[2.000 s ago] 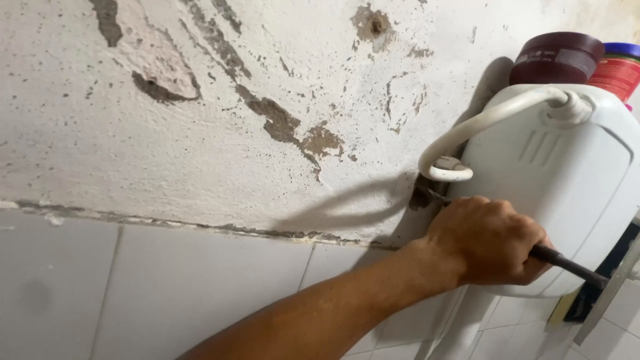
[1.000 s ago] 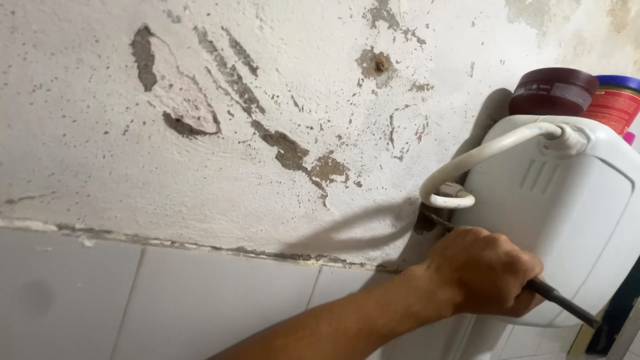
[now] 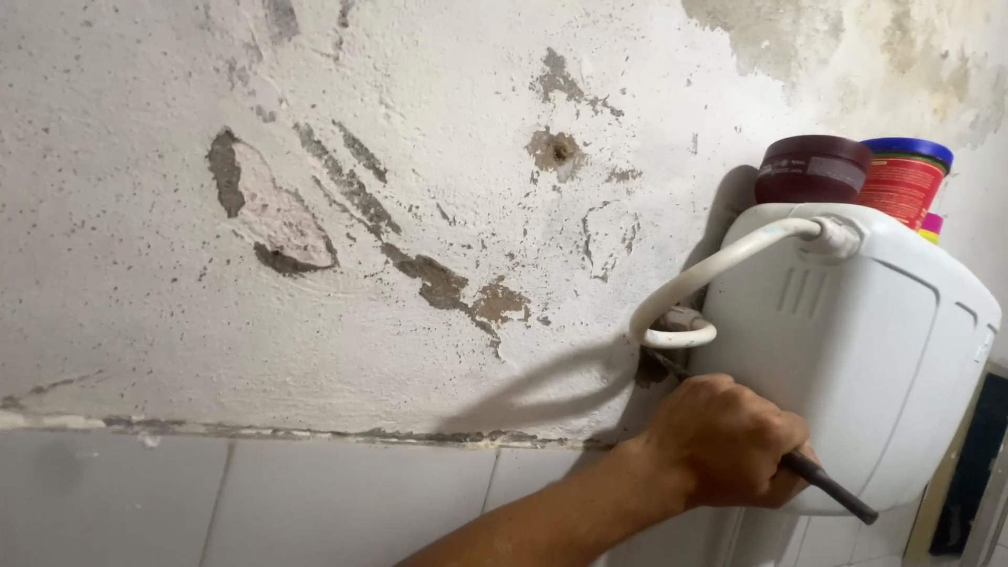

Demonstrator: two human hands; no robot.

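Observation:
My left hand (image 3: 728,441) is closed in a fist around a dark metal rod-like tool (image 3: 835,492), possibly a chisel. The tool's bare end sticks out at the lower right of the fist. Its other end reaches up and left to a dark broken spot (image 3: 650,368) in the wall, below the looped white pipe (image 3: 728,256); the exact contact is hard to see. Just behind and right of the fist is a white plastic tank (image 3: 850,354), into whose upper part the pipe runs. My right hand is out of view.
Peeling white plaster (image 3: 472,354) with bare grey patches covers the wall. White tiles (image 3: 354,496) line its lower part. A maroon jar (image 3: 813,169) and a red tub with a blue lid (image 3: 906,181) stand on the tank. A dark framed opening (image 3: 972,465) lies at the lower right.
The view has shifted, showing more wall above the tank. My left hand keeps hold of the tool by the same spot under the pipe.

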